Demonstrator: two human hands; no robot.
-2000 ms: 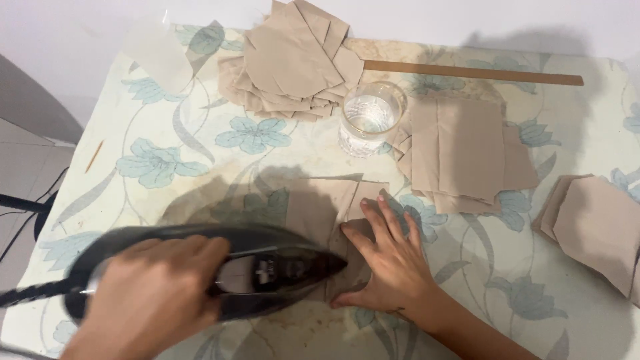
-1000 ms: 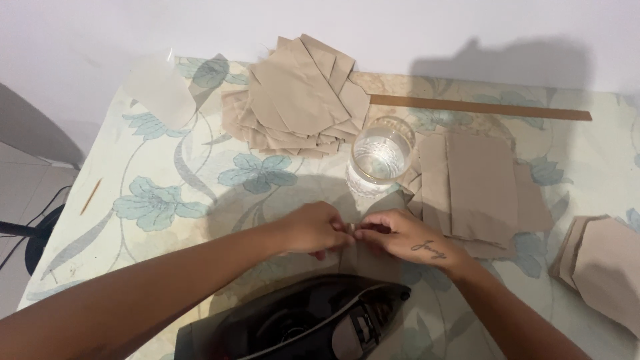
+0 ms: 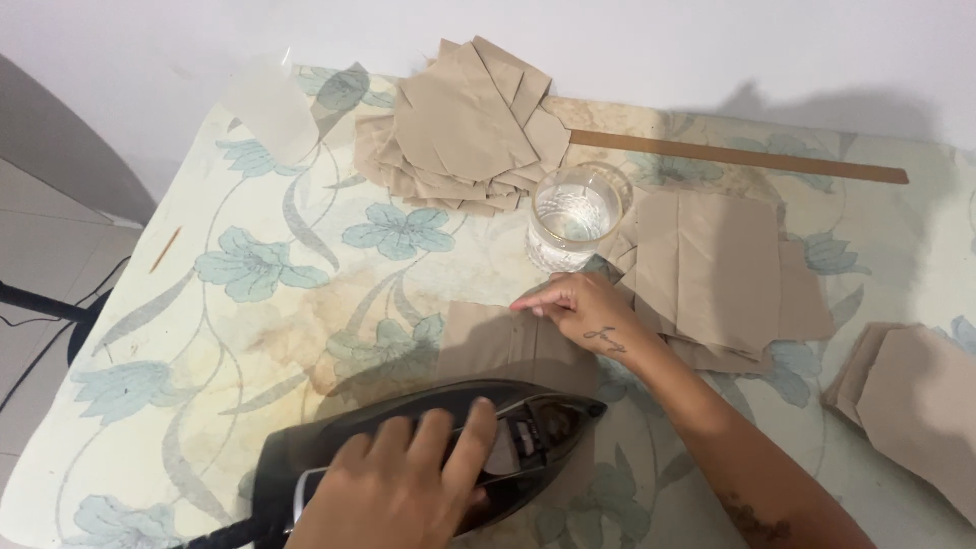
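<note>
A piece of beige fabric [image 3: 488, 335] lies flat at the middle of the table, with a crease or seam running down it. My left hand [image 3: 404, 465] is on the handle of a black electric iron [image 3: 343, 427], its fingers slightly blurred. The iron points right and covers the lower part of the fabric. At the fabric's top edge, my right hand [image 3: 579, 305] has thumb and index finger pinched together; the fingertips touch the fabric. Just behind that hand stands a clear glass of water [image 3: 576, 213].
Cut beige fabric pieces form a pile [image 3: 465, 122] at the back, a stack [image 3: 709, 267] right of the glass and another stack [image 3: 915, 389] at far right. A flat brown strip [image 3: 740, 156] lies along the back. A translucent sheet [image 3: 271, 107] is at back left.
One second ago both hands were together at the fabric's top edge, with the iron unheld in front. My left hand has since moved down onto the iron's handle.
</note>
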